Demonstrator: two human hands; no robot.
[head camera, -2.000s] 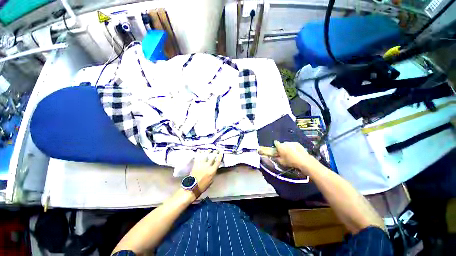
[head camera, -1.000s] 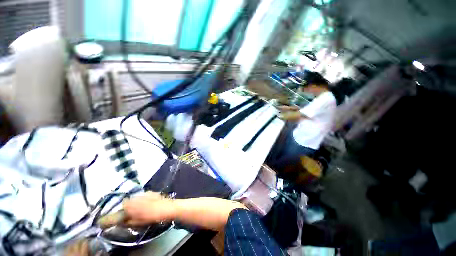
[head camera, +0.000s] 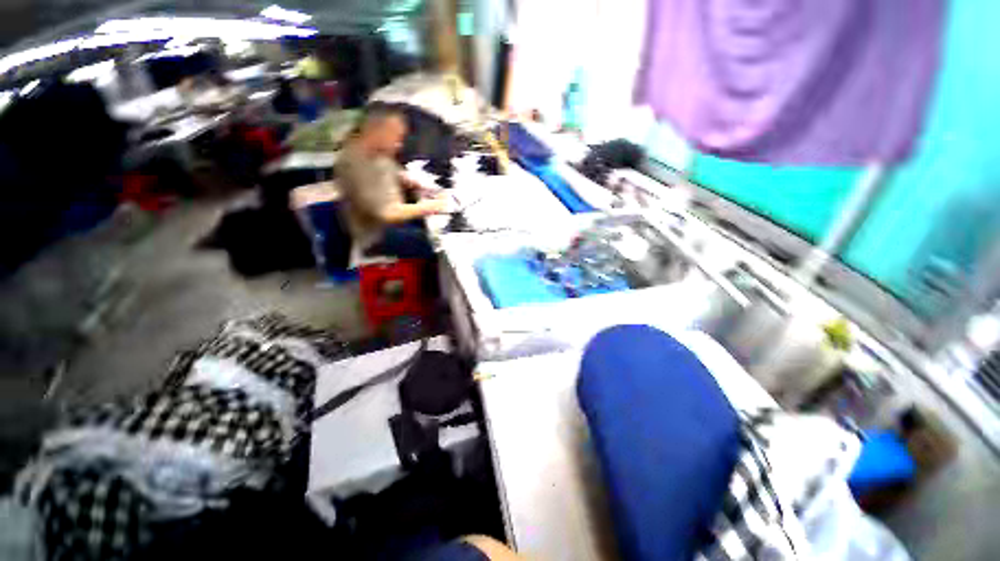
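The checked garment (head camera: 828, 493) lies at the lower right, blurred and cut off by the bottom edge. Its white side and a black-and-white checked part show. The checked part lies against the navy pressing board (head camera: 658, 438), a long rounded padded shape on the white table (head camera: 537, 449). A sliver of bare skin, seemingly a forearm, shows beside dark cloth at the bottom edge. Neither my left hand nor my right hand can be made out. The iron is not in view.
A pile of checked pieces (head camera: 230, 405) is at the lower left. A white surface with black items (head camera: 362, 416) stands beside it. A seated person (head camera: 378, 181) works ahead beside a red stool (head camera: 391, 294). A blue block (head camera: 881, 460) is at the right.
The view has swung from the right side of the station to the left. My right arm, its hand on the iron handle and the iron have left the picture. The navy board is back in view.
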